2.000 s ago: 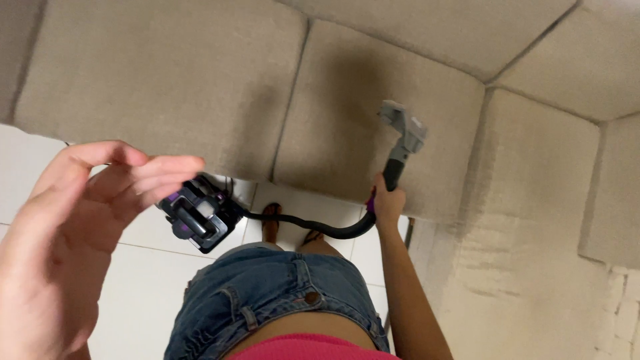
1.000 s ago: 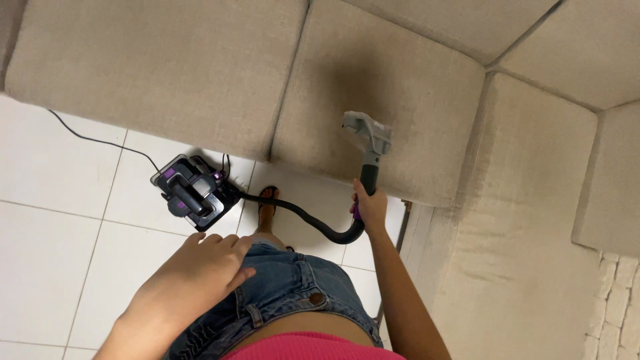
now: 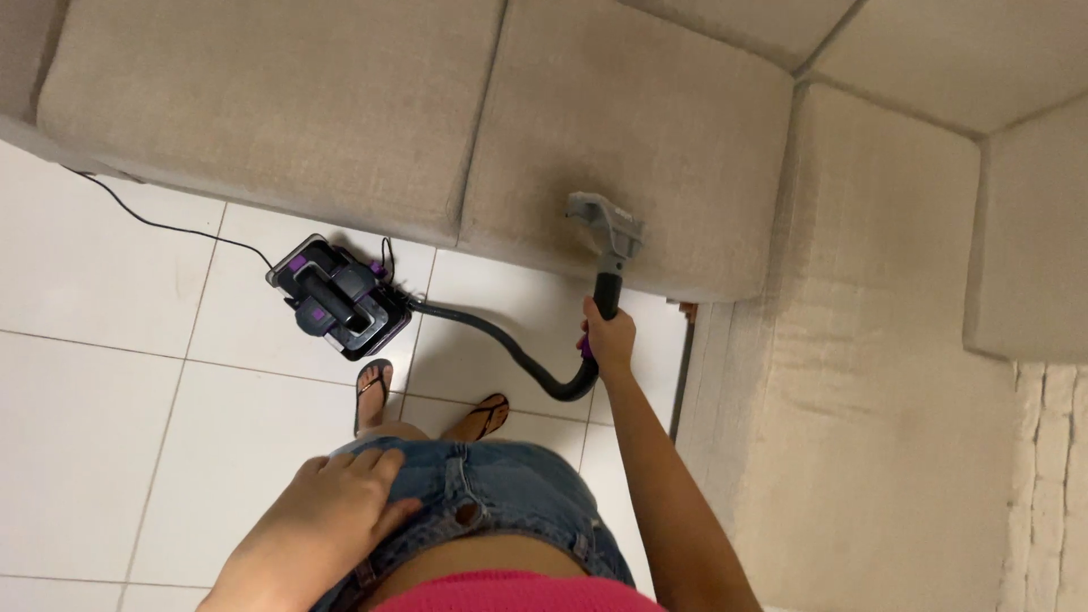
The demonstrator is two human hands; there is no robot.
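Observation:
My right hand is closed around the black handle of a hose with a grey upholstery nozzle. The nozzle is over the front part of a beige sofa seat cushion; whether it touches the fabric I cannot tell. From the handle a black corrugated hose curves down and left to a black and purple portable spot cleaner, which stands on the tiled floor by the sofa. My left hand holds nothing and rests on the denim shorts at my hip, its fingers slightly spread.
A black power cord runs from the machine to the sofa's lower edge at left. White floor tiles lie below the sofa. Another sofa section extends down the right side, beside a white brick-like wall. My sandalled feet are close to the machine.
My left hand has come down from the raised position at the left to my hip. My right hand has kept hold of the handle, and the nozzle has moved nearer the cushion's front edge.

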